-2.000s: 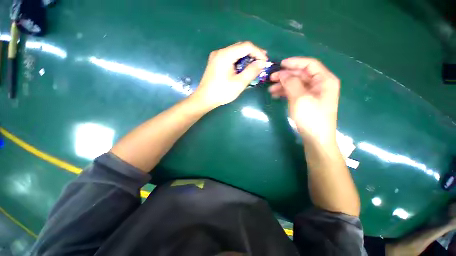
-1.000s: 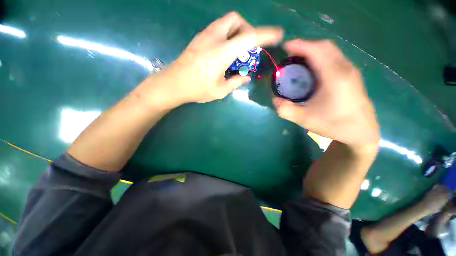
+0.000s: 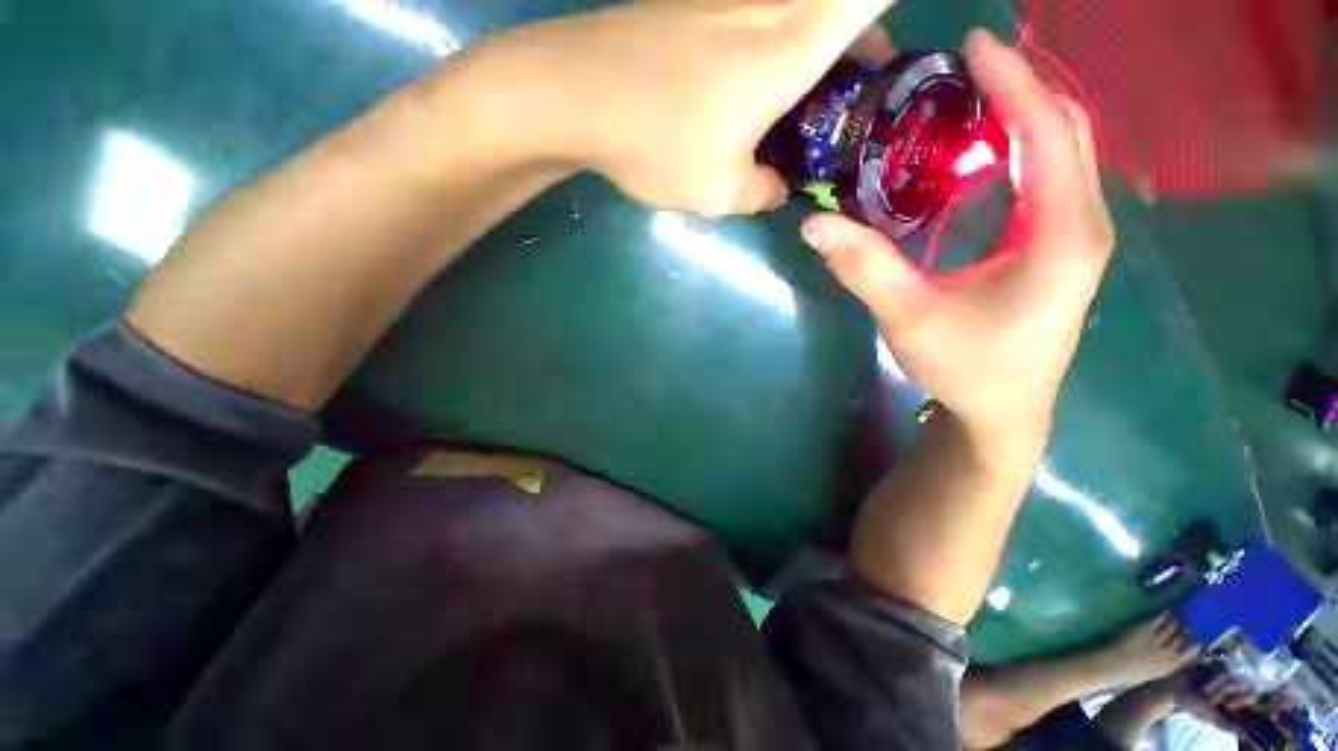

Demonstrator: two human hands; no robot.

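Observation:
A round light unit (image 3: pixel 927 140) with a black rim glows red at the upper middle, held above the green bench. A blue circuit board (image 3: pixel 829 121) shows close against its left side. My left hand (image 3: pixel 704 110) holds the board side; the top of this hand is cut off by the picture's upper edge. My right hand (image 3: pixel 1027 264) curves around the right side of the lit unit, thumb below and fingers above. Whether the two parts are joined cannot be told. A small yellow-green spot shows under the board.
The glossy green bench (image 3: pixel 631 367) lies below, with a seam at the right. Red light rings fall on the upper right. At the lower right are a blue bin (image 3: pixel 1250 597), another person's arms (image 3: pixel 1086 668) and dark objects on the bench. A dark item (image 3: pixel 1310 396) lies at the right edge.
The board and the round part, held apart one second ago, are now close together. The round part has turned and glows bright red. Both hands appear higher in the picture.

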